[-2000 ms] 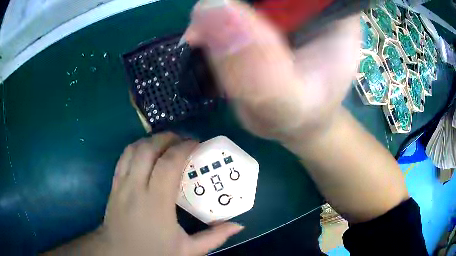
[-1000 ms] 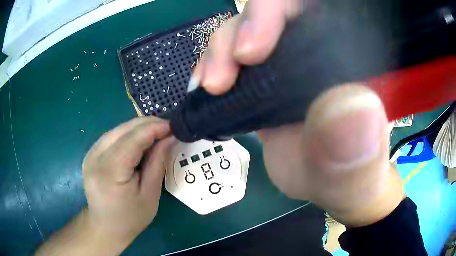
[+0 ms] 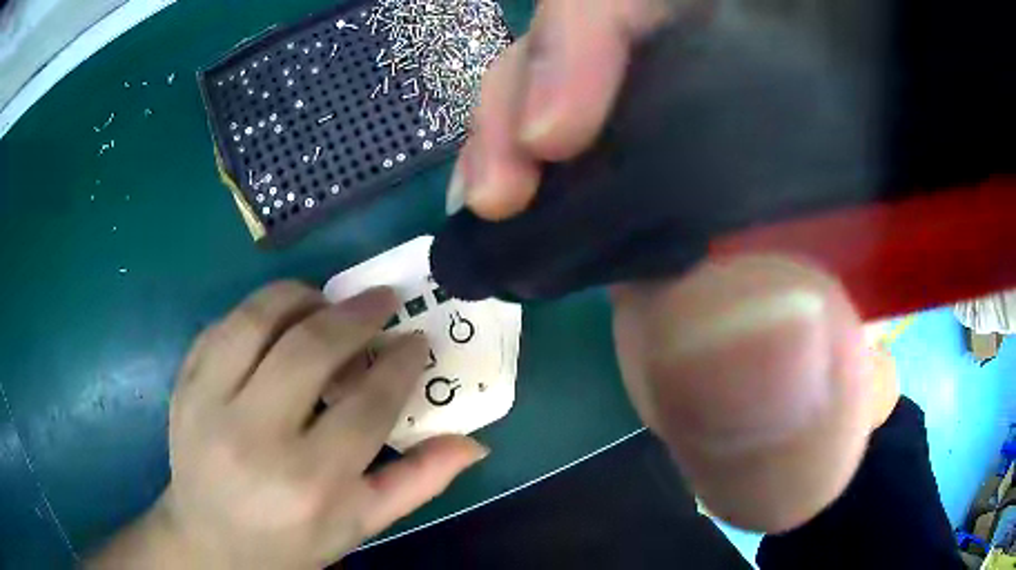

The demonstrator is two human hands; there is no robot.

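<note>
A white hexagonal housing [image 3: 486, 362] lies closed on the dark green mat, its printed rings and dark rectangles facing up. My left hand [image 3: 295, 418] lies over its left part, fingers on its face and thumb at its lower edge. My right hand [image 3: 735, 379] grips the electric screwdriver [image 3: 691, 156], a thick black body with a red lever, large and close to the camera. Its dark nose is over the housing's upper edge, near the dark rectangles. The bit tip is hidden, so contact with a screw cannot be told.
A black screw tray [image 3: 323, 139] lies beyond the housing, with screws in some holes and a heap of loose screws [image 3: 446, 56] at its right end. Several loose screws are scattered on the mat at the left. A pale strip [image 3: 84, 58] runs along the upper left.
The screwdriver nose has moved from beside my left fingertips at the tray to over the housing. My left hand has come down onto the housing. The open housings at right have left view.
</note>
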